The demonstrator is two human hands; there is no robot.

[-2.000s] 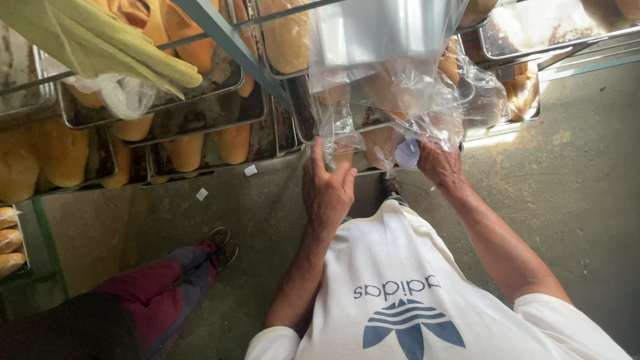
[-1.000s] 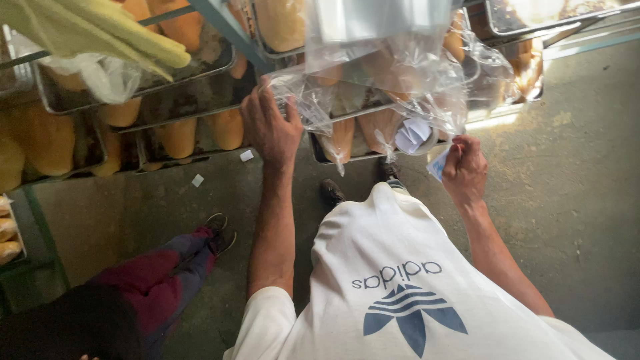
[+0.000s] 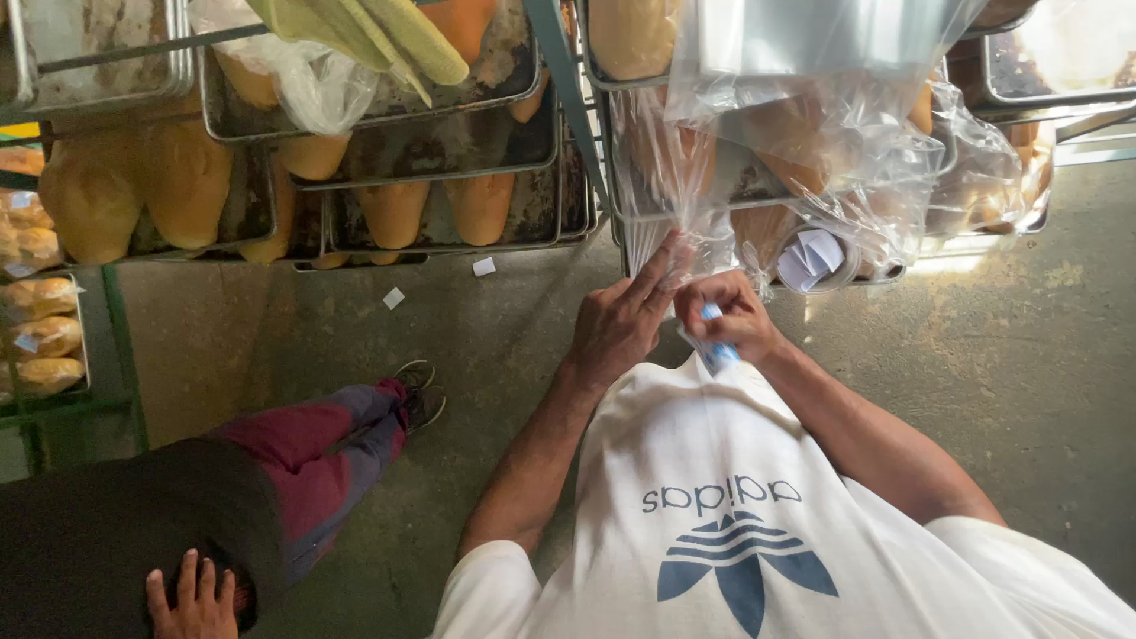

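My left hand [image 3: 626, 315] has its fingers on the gathered neck of a clear plastic bag [image 3: 679, 209] hanging at the rack's front edge. Close beside it on the right, my right hand [image 3: 726, 318] is closed on the bag's end, where a blue-printed piece [image 3: 719, 342] shows between the fingers. Bread seems to lie in the bag, behind wrinkled plastic. A clear tub [image 3: 818, 263] of folded white paper slips stands right of my hands. More clear plastic bags [image 3: 887, 151] lie above it.
Racks of metal trays [image 3: 373, 173] hold bread loaves [image 3: 395, 213] along the top. A yellow-green cloth [image 3: 364, 35] hangs at upper left. Paper slips [image 3: 393, 297] lie on the floor. Another person [image 3: 133, 524] is at lower left, near packed bread [image 3: 44, 337] at the far left.
My hands were apart one second ago, the left on plastic by the rack, the right beside the tub. Now they are together at the bag's neck.
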